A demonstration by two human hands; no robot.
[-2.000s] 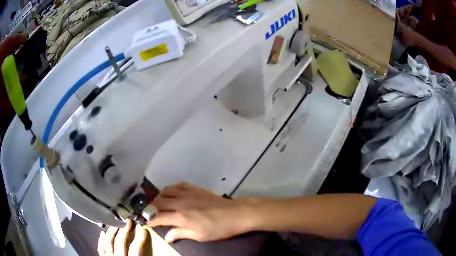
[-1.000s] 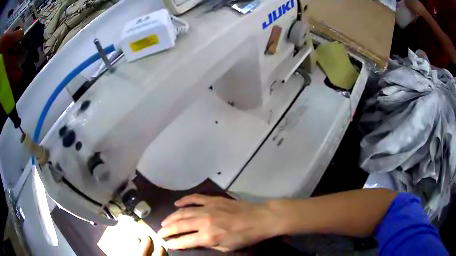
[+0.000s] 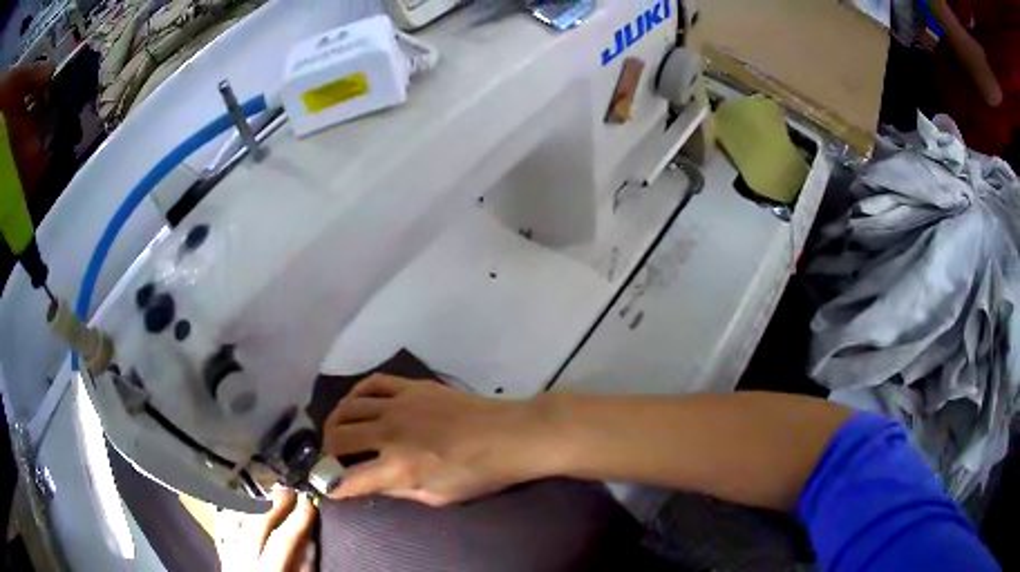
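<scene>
A dark brown cut panel lies on the bed of the white sewing machine, below its head. My right hand lies palm down on the panel, fingers spread beside the presser foot area; it grips nothing that I can see. My left hand is at the bottom edge, partly cut off and glaring under the lamp, its fingers close to the needle area on a pale template piece. Whether its fingers pinch the piece cannot be seen. The needle itself is hidden.
A green-handled screwdriver stands by the head. A blue air tube and a white box are behind. Olive cloth lies near the handwheel. A grey bundle is at right; a person's arm shows beyond.
My right hand has moved up and left towards the presser foot. The panel has turned, with a corner now above my right hand. My left hand shows more, and the pale piece shows less.
</scene>
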